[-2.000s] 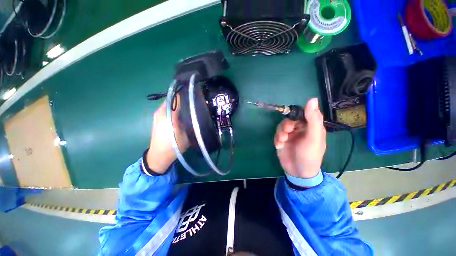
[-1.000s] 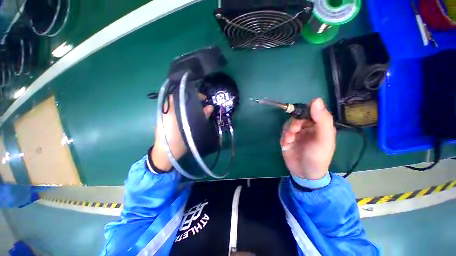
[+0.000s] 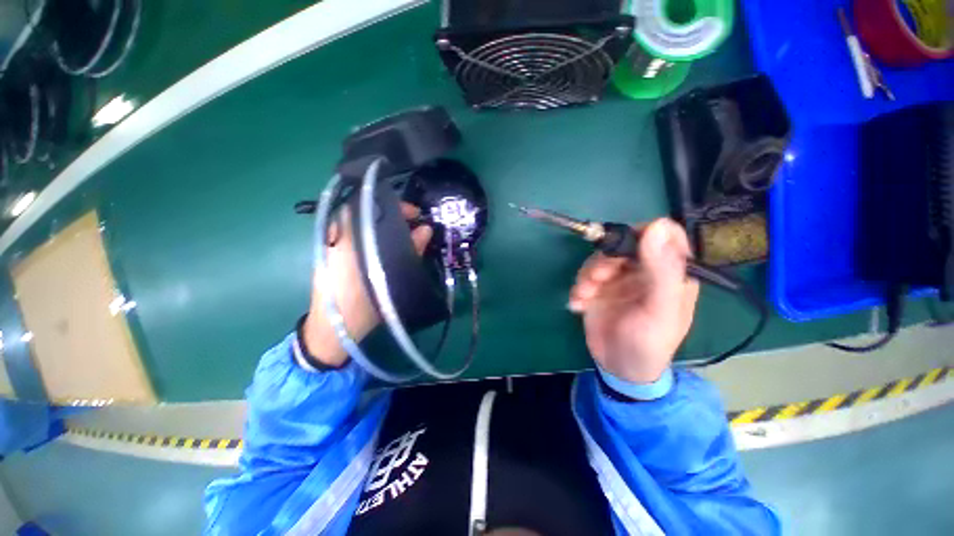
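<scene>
My left hand (image 3: 345, 277) holds the black headset (image 3: 403, 257) over the green mat, partly hidden behind its silver-grey headband hoops (image 3: 379, 274). One round earcup (image 3: 452, 199) faces up, shiny black with a whitish-silver patch inside. Thin dark and reddish lead wires (image 3: 457, 251) run from it toward my body. The other earcup (image 3: 403, 136) lies farther from me. My right hand (image 3: 638, 304) holds the soldering iron (image 3: 617, 239) between thumb and fingers. Its metal tip points left, a short way right of the open earcup and not touching it.
A black fume fan (image 3: 534, 65) and green solder spool (image 3: 682, 26) stand at the back. The iron stand (image 3: 722, 136) with its yellowish sponge (image 3: 733, 240) is right, beside the blue tray (image 3: 821, 209). A tan board (image 3: 78, 314) lies left. More headsets are at upper left.
The headset and my left hand show slightly farther left than before. The iron remains in my right hand, its tip still apart from the earcup. The whole view has shifted a little.
</scene>
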